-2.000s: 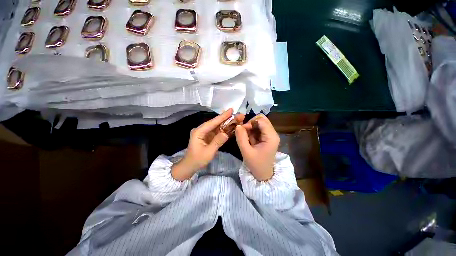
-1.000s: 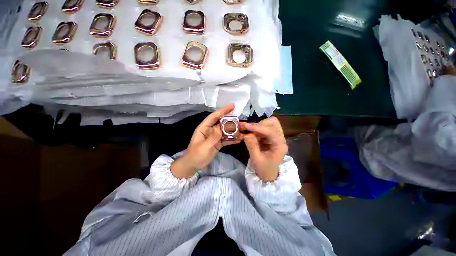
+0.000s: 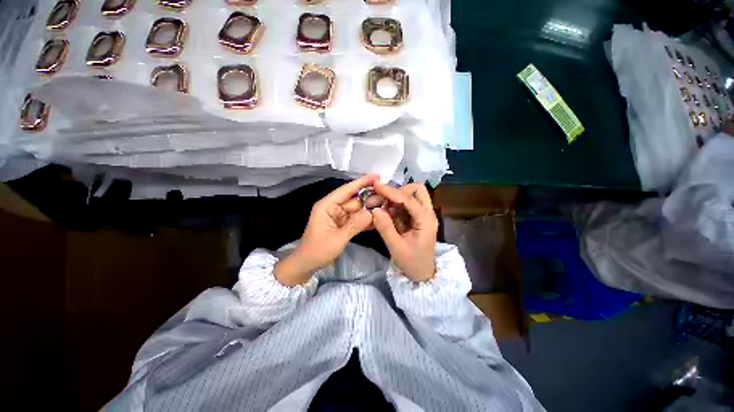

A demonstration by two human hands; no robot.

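Observation:
A small rose-gold watch case (image 3: 372, 199) is held above my lap, in front of the foam stack's near edge. My left hand (image 3: 331, 228) grips its left side with the fingertips. My right hand (image 3: 410, 228) has its fingertips on the case's right side. The case is tilted and the fingers partly cover it. No tool can be made out in either hand. More rose-gold cases (image 3: 238, 85) lie in rows on white foam sheets (image 3: 265, 165).
A pale-blue strip (image 3: 460, 111) sticks out at the foam's right edge. A green-yellow strip (image 3: 550, 103) lies on the dark green bench (image 3: 499, 165). At right are another foam tray (image 3: 653, 105), a person's sleeve (image 3: 696, 201) and a blue bin (image 3: 563, 273). Cardboard (image 3: 145, 290) is at lower left.
The case has turned from facing me to tilted, nearly edge-on. My right hand has moved left, closer to my left hand. The other person's arm has shifted at right.

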